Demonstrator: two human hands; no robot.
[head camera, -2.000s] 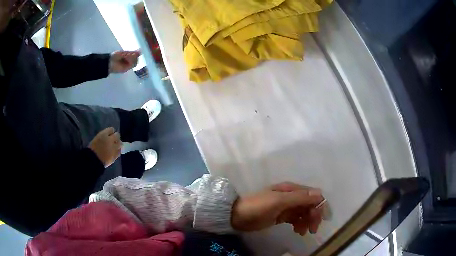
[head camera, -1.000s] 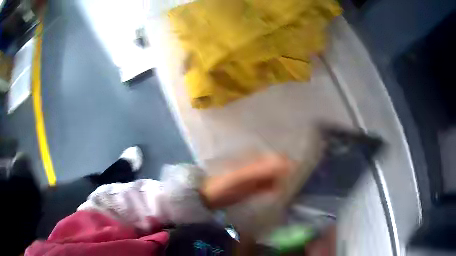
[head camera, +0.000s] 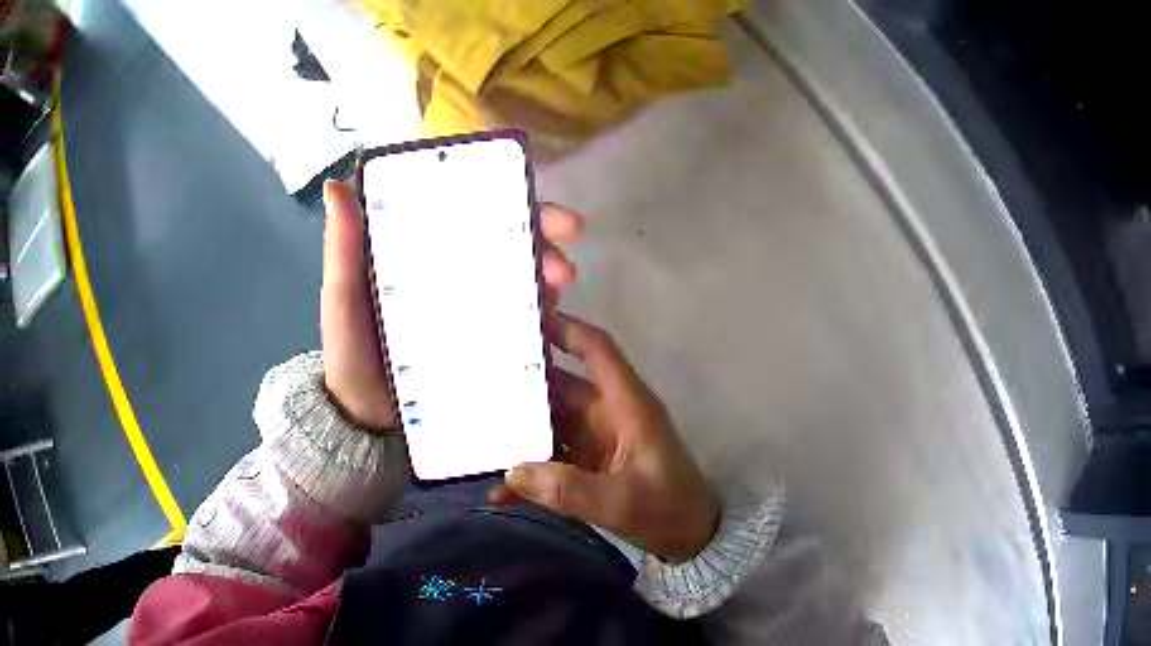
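A smartphone (head camera: 462, 309) with a dark case and a bright white screen is held upright in front of me, over the table's left edge. My left hand (head camera: 351, 309) grips it, thumb along its left side and fingertips showing past its right side. My right hand (head camera: 619, 448) is at the phone's lower right corner, thumb on the bottom edge, fingers partly hidden behind it. Both hands wear white sleeve covers at the wrists.
A mustard yellow cloth (head camera: 568, 57) lies heaped on the pale table (head camera: 808, 290). Another white surface (head camera: 227, 76) is at the upper left. The grey floor has a yellow lane line (head camera: 107, 366). A metal frame (head camera: 38, 505) stands at the lower left.
The phone, blurred low at the right a second ago, is now upright in the centre between both hands. The other person seen earlier at left has mostly left the view.
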